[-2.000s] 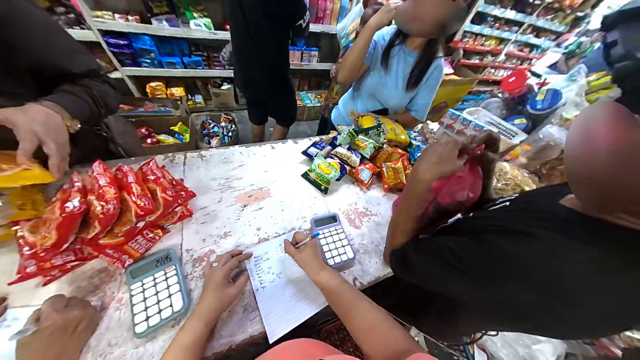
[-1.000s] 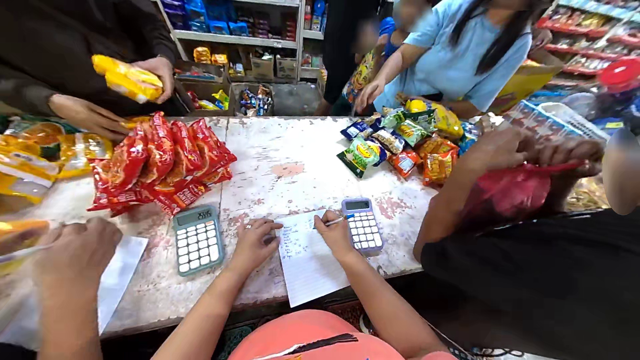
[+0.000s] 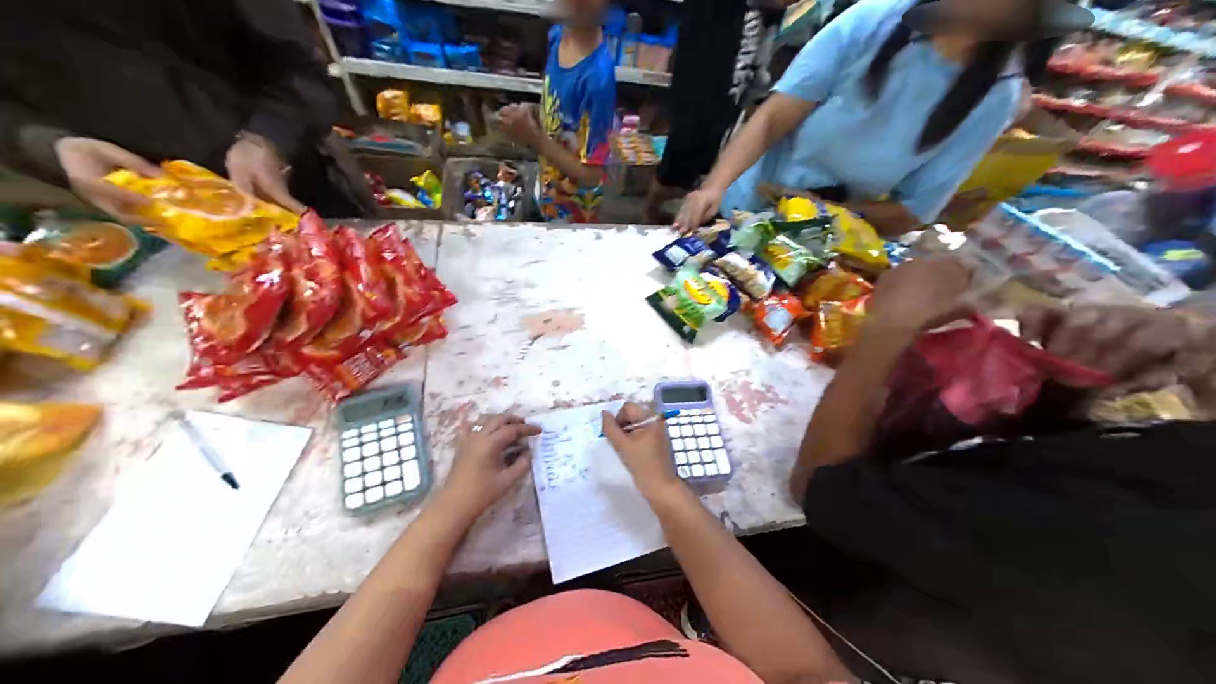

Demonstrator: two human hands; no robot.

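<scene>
My right hand point(image 3: 638, 446) holds a blue-tipped pen point(image 3: 655, 421) over a lined sheet of paper point(image 3: 597, 518) that bears handwriting. With a ring on one finger, my left hand point(image 3: 494, 458) rests at the sheet's upper left edge, its fingers loosely bent and nothing in them. A purple calculator point(image 3: 695, 432) lies just right of my right hand. The green-grey calculator point(image 3: 382, 451) is to the left of my left hand. Red snack packets point(image 3: 313, 304) are heaped behind it.
A second white sheet point(image 3: 180, 532) with a pen point(image 3: 207, 450) lies at left. Yellow packets point(image 3: 57, 304) are beyond it. Mixed snack packets point(image 3: 779, 266) pile up at the back right. One person handles a red plastic bag point(image 3: 988, 370); others stand across the white table point(image 3: 541, 361).
The person at back left now holds a yellow packet in both hands. The hand on the left sheet a second ago is gone, and a pen lies there. A person in blue now shows behind the table.
</scene>
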